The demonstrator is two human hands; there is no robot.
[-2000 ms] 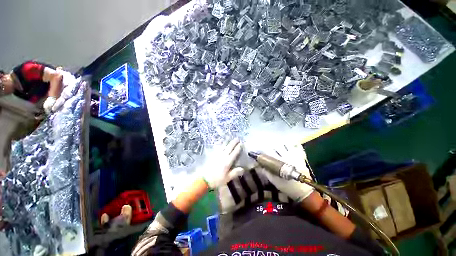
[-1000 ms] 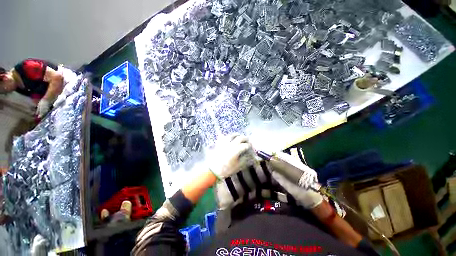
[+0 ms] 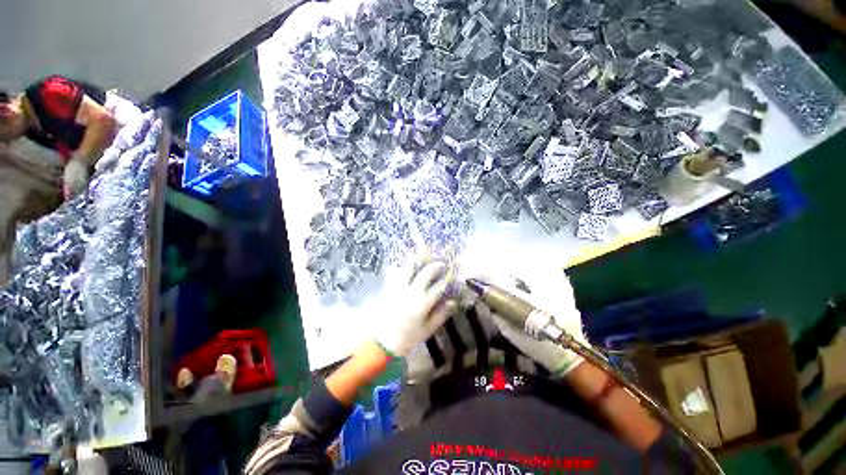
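My gloved right hand is closed on a silver-grey cylindrical air tool. Its dark narrow tip points left, and a yellowish-brown hose runs from its rear to the lower right. My gloved left hand is at the table's near edge with curled fingers. A small grey metal part shows blurred between its fingertips and the tool tip; the fingers hide most of it. A shiny pile of small pieces lies just beyond my left hand. Grey metal blocks are heaped across the table behind it.
The white table has a yellowish edge strip. A tan round roll stands near its right edge. Blue crates and a red crate are at left, cardboard boxes at lower right. A person sits at the left table.
The tool was angled down to the right at my left fingers; it now lies slightly further left. My left fingers have shifted a little and spread from their bunched pose. The view has moved slightly.
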